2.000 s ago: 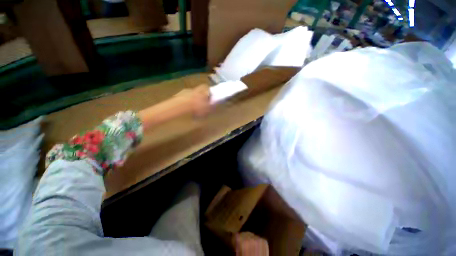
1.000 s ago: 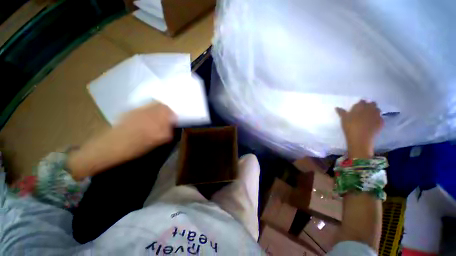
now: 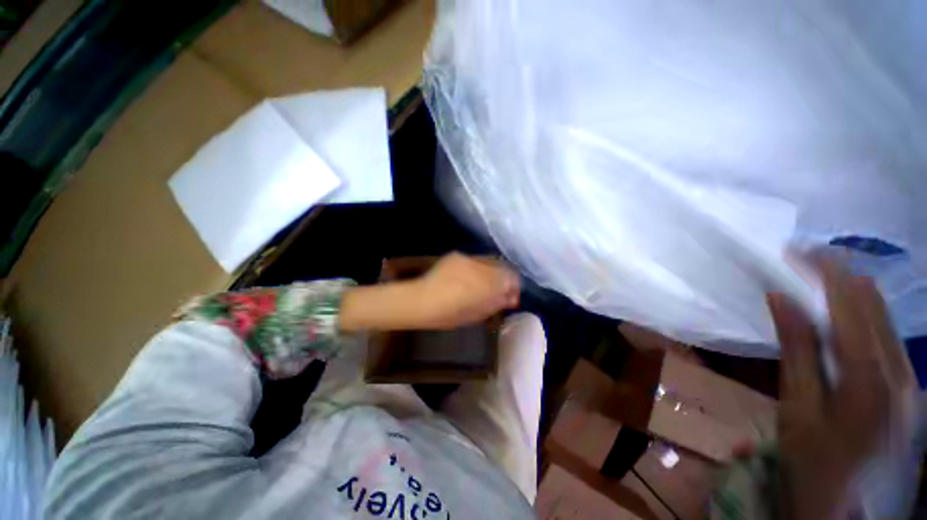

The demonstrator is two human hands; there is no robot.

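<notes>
An open brown carton (image 3: 432,368) stands between the knees; part of its opening is hidden by my left hand. My left hand (image 3: 470,293) is over the carton, fingers curled; whether it holds anything cannot be told. My right hand (image 3: 849,350) is at the right, blurred, with a thin white foam wrap sheet (image 3: 813,289) between its fingers, in front of the large poly bag (image 3: 630,132). Two white foam pads (image 3: 254,183) lie overlapping on the cardboard-covered bench.
The bench (image 3: 91,244) has a dark green edge at the left. The pad tray (image 3: 358,14) is cut off at the top. A foam stack (image 3: 22,427) is at the far left. Brown cartons (image 3: 701,401) are heaped on the floor at the right.
My left hand has left the white pads and moved right, over the carton. My right hand has moved right and down from the bag, now with a white sheet in its fingers.
</notes>
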